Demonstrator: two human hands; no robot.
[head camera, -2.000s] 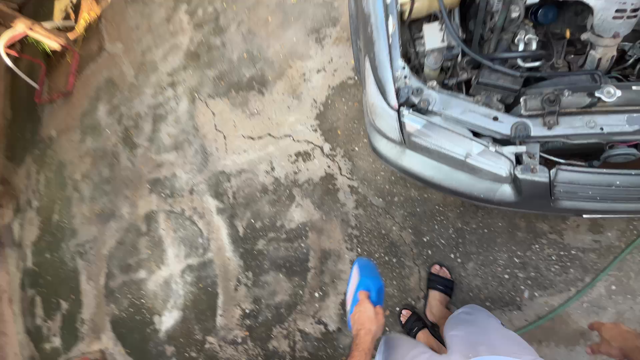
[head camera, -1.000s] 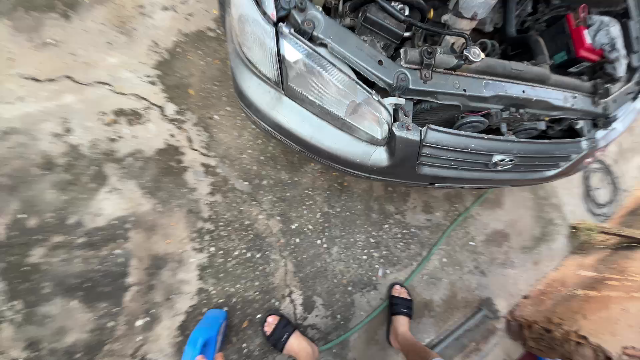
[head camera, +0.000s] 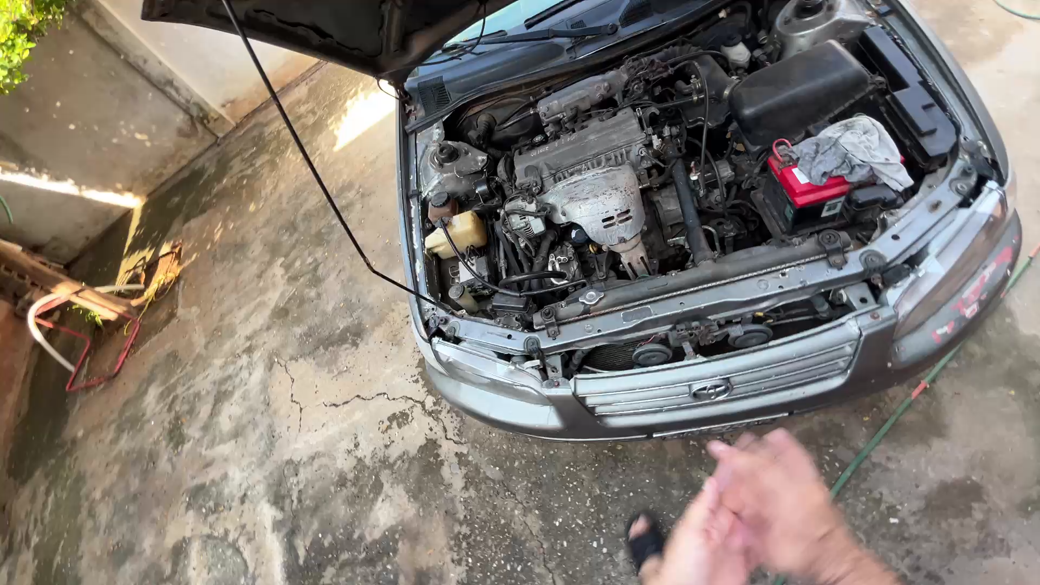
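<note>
My left hand and my right hand are pressed together, blurred, at the lower right, in front of the car's bumper. No object shows in either hand; their palms and part of the fingers are hidden. Beyond them stands a grey Toyota with its hood propped up. Its engine lies exposed. A red-topped car battery sits at the right of the bay with a grey rag on it.
A hood prop rod slants down to the car's front left corner. A green hose runs over the cracked concrete floor at the right. Wooden planks and a red metal frame lie by the wall at the left.
The blue object held earlier is no longer in view. My hands have come together in front of the car. The view has swung up and now takes in the whole engine bay.
</note>
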